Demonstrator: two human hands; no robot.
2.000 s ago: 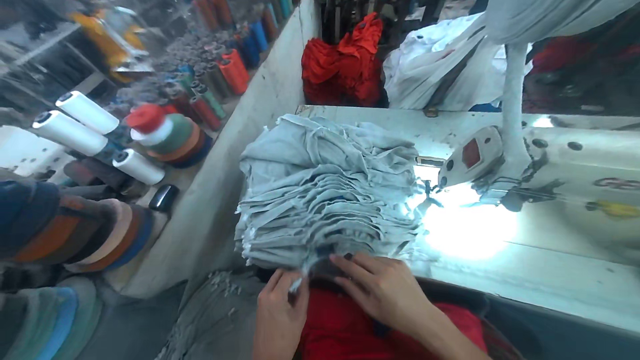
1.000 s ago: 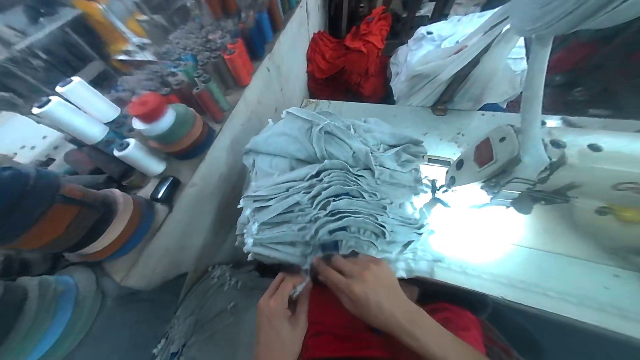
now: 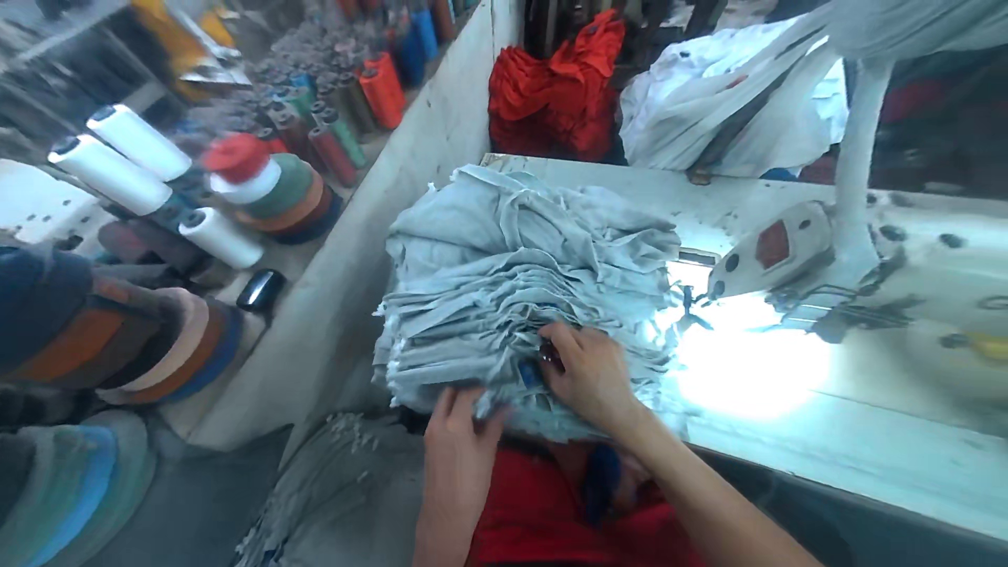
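A thick stack of light grey fabric pieces [image 3: 504, 260] lies folded in layers on the sewing table, left of the sewing machine's needle area. My left hand [image 3: 461, 441] is at the stack's front edge, its fingertips blurred; whether they pinch cloth is unclear. My right hand [image 3: 587, 378] rests on the front layers with a small dark, shiny object [image 3: 551, 356] under its curled fingers, perhaps a thread snipper. Close by its fingers a small blue patch [image 3: 529, 374] shows on the cloth.
The industrial sewing machine [image 3: 787, 244] stands right under a bright light. Left, past a white partition [image 3: 394, 197], are white thread cones [image 3: 130, 150] and rolls of coloured tape [image 3: 189, 339]. Red cloth [image 3: 555, 94] and white cloth [image 3: 732, 102] lie behind; more grey cloth [image 3: 354, 488] hangs front left.
My hands were close together at the stack's front edge. They are now apart, my right hand farther up onto the layers and the dark object showing under its fingers.
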